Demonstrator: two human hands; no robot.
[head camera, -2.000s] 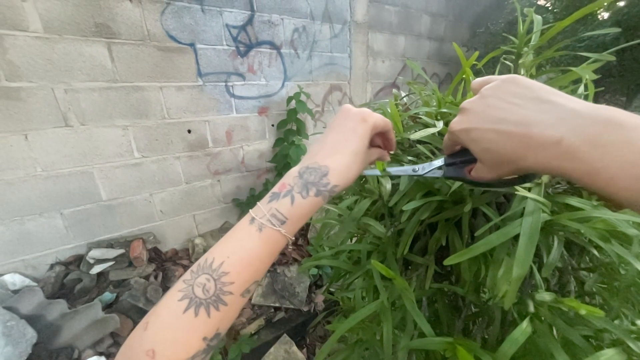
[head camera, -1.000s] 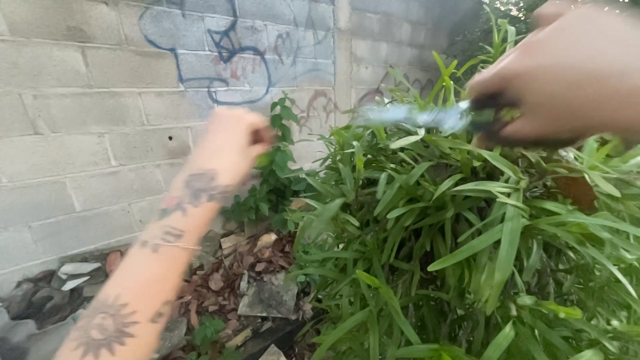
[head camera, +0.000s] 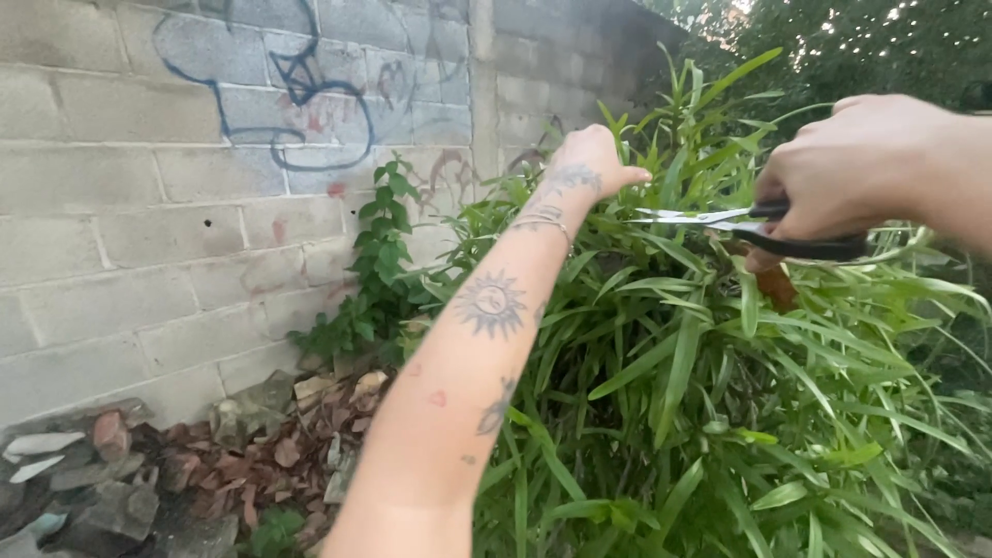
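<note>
A pair of scissors (head camera: 728, 221) with metal blades and black handles is in my right hand (head camera: 837, 178), its blades slightly apart and pointing left over a bushy plant with long strap-like green leaves (head camera: 682, 349). To the left of the blade tips, my left hand (head camera: 593, 163) reaches into the upper leaves, thumb stretched out to the right. Its other fingers are hidden behind the hand, so whether they grip a leaf does not show. A thin bracelet (head camera: 546, 220) is around my left wrist.
A concrete block wall (head camera: 178, 232) with painted graffiti rises at the left. A leafy climbing plant (head camera: 380, 256) grows against it. Stones (head camera: 108, 511) and dry brown leaves (head camera: 271, 457) lie along its foot. Dark foliage (head camera: 852, 54) stands at the back right.
My left hand swung left, away from the bush, with a bit of green in its fingers, then came back to the upper leaves. The scissors remain in my right hand.
</note>
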